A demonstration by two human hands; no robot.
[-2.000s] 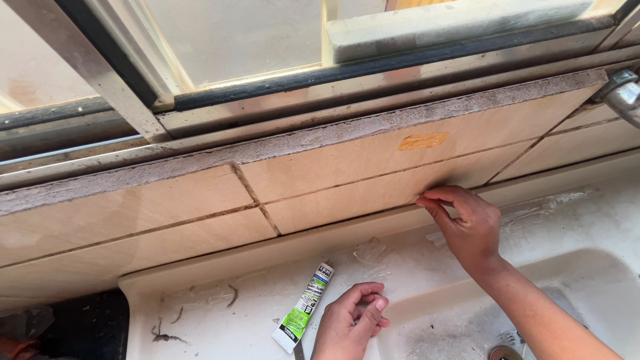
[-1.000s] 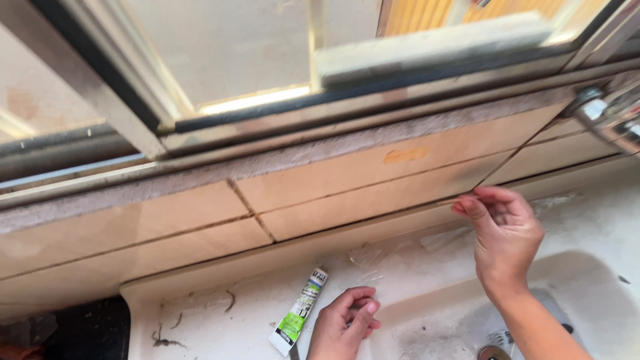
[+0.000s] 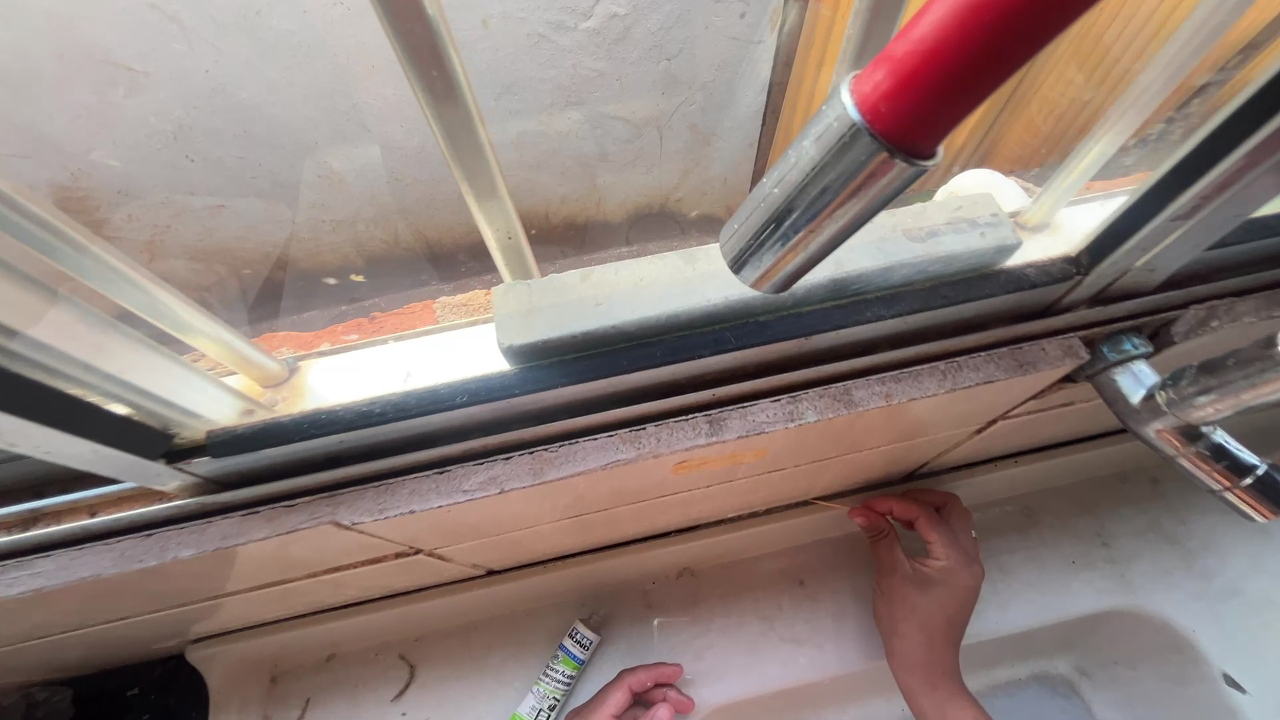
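Note:
Between thumb and fingers, my right hand [image 3: 925,575] pinches a thin wooden stick [image 3: 832,504], perhaps a toothpick. The stick's far tip is at the dark joint where the wall tiles [image 3: 690,485] meet the raised back edge of the sink counter. My left hand [image 3: 640,692] rests low in the view with curled fingers; its lower part is cut off by the frame, and no object shows in it. Just left of it, a white and green sealant tube [image 3: 560,670] lies on the pale counter [image 3: 350,665].
A chrome faucet [image 3: 1185,430] juts from the wall at right. Its red spout hose [image 3: 960,75] with a metal end hangs across the upper view. Behind are the window frame, bars and a grey block [image 3: 750,285] on the ledge. The basin [image 3: 1110,660] lies at lower right.
The view has shifted and now shows more of the window and the red hose. My right hand stays by the tile joint, and the thin stick now shows plainly in its fingers.

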